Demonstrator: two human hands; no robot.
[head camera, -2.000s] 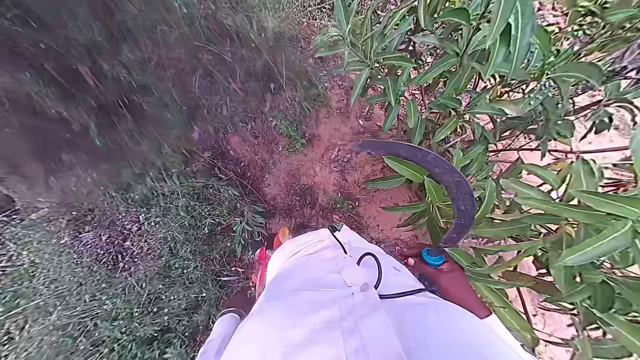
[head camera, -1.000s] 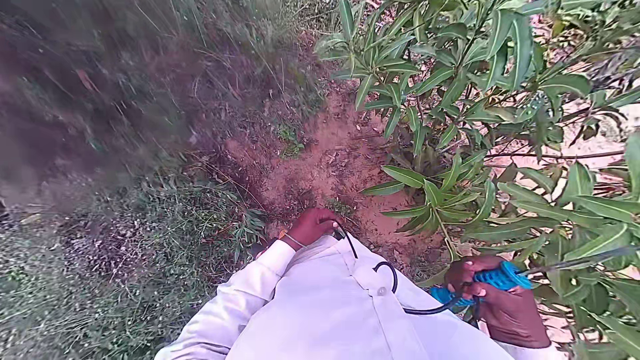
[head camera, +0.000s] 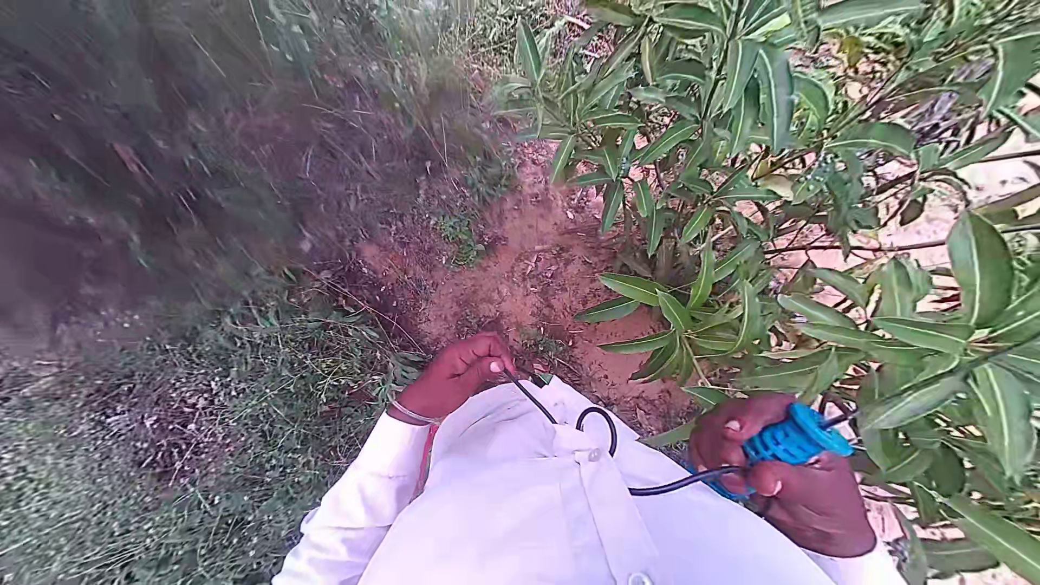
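Note:
My left hand (head camera: 457, 375) is at the front hem of the white shirt (head camera: 520, 487), its thumb and fingers pinching the end part of a thin black cable (head camera: 532, 396). The cable loops across the shirt by a button and runs right to my other hand. My right hand (head camera: 784, 475) is closed around the ribbed blue handle (head camera: 786, 439) of a sickle, with the cable passing at its fingers. Only a thin dark part of the sickle shows beyond the handle, pointing right; its blade is seen edge-on or lost among the leaves.
Leafy branches (head camera: 715, 187) of a broad-leaved shrub fill the right side, close around my right hand. Low weeds (head camera: 244, 422) grow on the left, with blurred dark growth above them. Reddish bare soil (head camera: 520, 276) lies between.
My left hand has come up from the lower left to the cable at the shirt's hem. The sickle has turned, so its curved blade no longer shows broadside above my right hand.

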